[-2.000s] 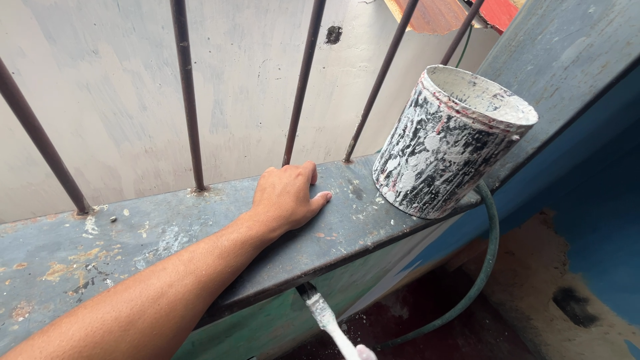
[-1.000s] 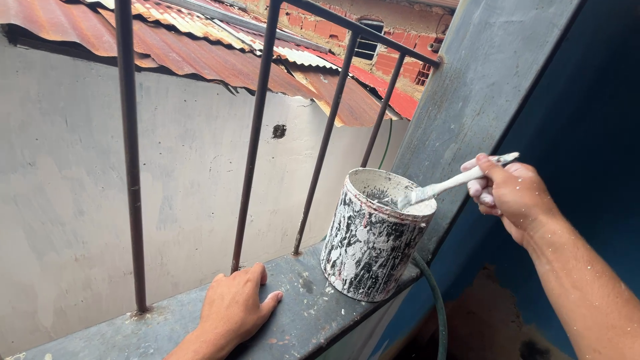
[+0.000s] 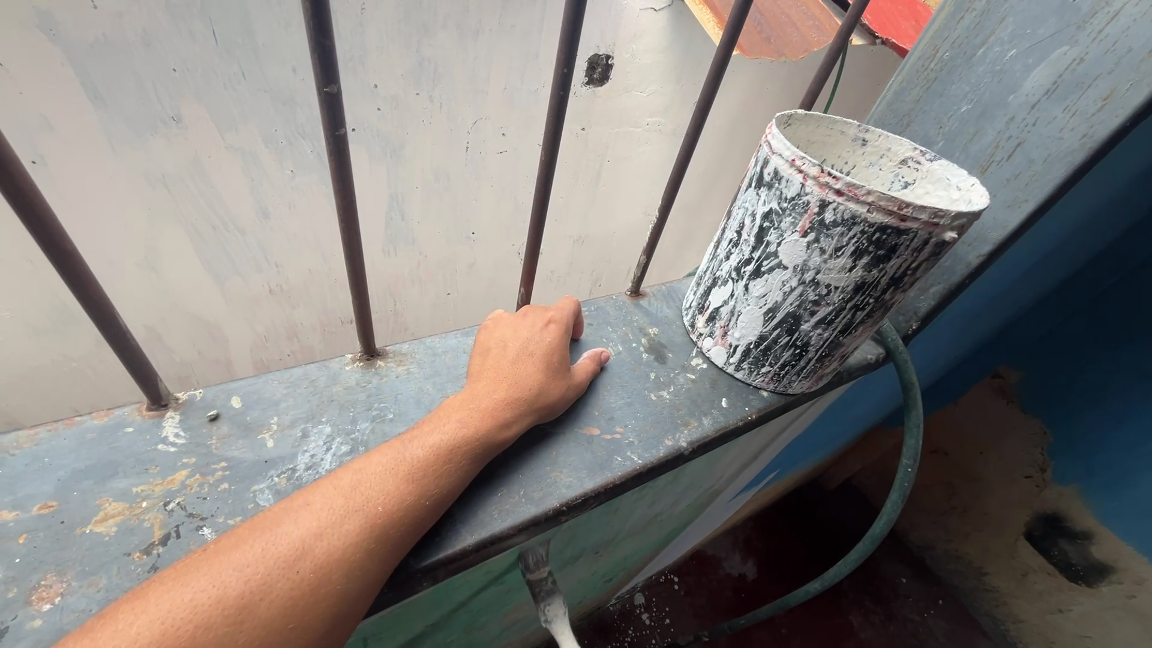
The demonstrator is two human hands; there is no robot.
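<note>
My left hand (image 3: pixel 531 364) rests on the grey ledge (image 3: pixel 297 441), by the foot of a metal bar, its fingers partly curled over and hidden. To its right a paint-splattered can (image 3: pixel 801 279) stands upright on the ledge; its inner wall is coated white and its contents are hidden. Below the ledge's front edge a paintbrush (image 3: pixel 546 594) shows, its bristles up near the green wall face (image 3: pixel 504 585) and its whitish handle running out of the bottom of the view. My right hand is out of view.
Dark metal bars (image 3: pixel 337 180) rise from the ledge's far side, before a pale wall (image 3: pixel 216 135). A grey post (image 3: pixel 1017 117) stands behind the can. A green hose (image 3: pixel 904 450) hangs from the ledge and curves down to the dark red floor (image 3: pixel 810 558). A blue wall (image 3: pixel 1098 360) lies at right.
One second ago my right hand held the brush at the can's mouth; now the brush is below the ledge and that hand is out of view. The view has tilted down. My left hand stays on the ledge.
</note>
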